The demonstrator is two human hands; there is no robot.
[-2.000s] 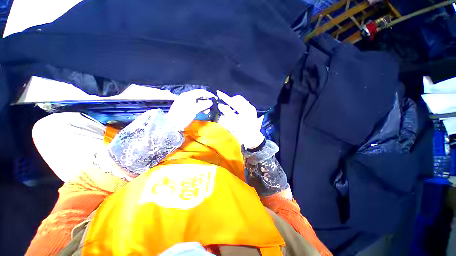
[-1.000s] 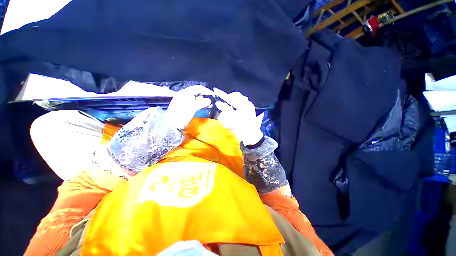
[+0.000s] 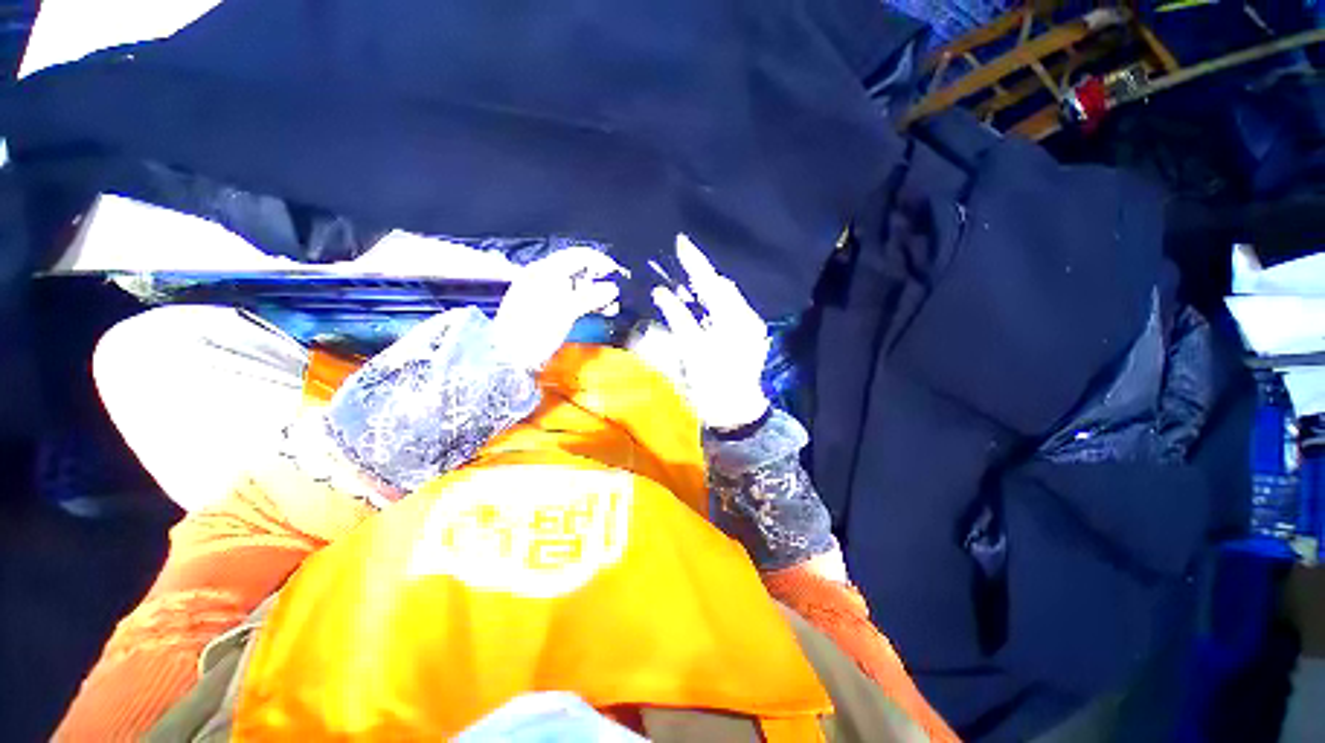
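A dark navy coat [image 3: 480,131] lies spread over the white board [image 3: 153,240] and reaches the lap; its shinier lining shows along the near edge. My left hand [image 3: 560,302], washed out by light, is curled at the coat's near edge with dark cloth between its fingers. My right hand [image 3: 719,341] is just right of it, index finger raised over the cloth and the other fingers bent. A thin pale streak shows between its fingers; whether it is a tool or a thread cannot be told.
More dark coats [image 3: 1039,290] hang or lie heaped at the right, close to my right arm. A wooden frame [image 3: 1017,66] stands at the upper right. White stacked sheets [image 3: 1279,312] and blue crates [image 3: 1274,465] are at the far right. An orange apron [image 3: 538,639] covers my lap.
My right hand has opened and moved slightly right and up, away from my left hand; the fingertips were together before. My left hand has barely moved.
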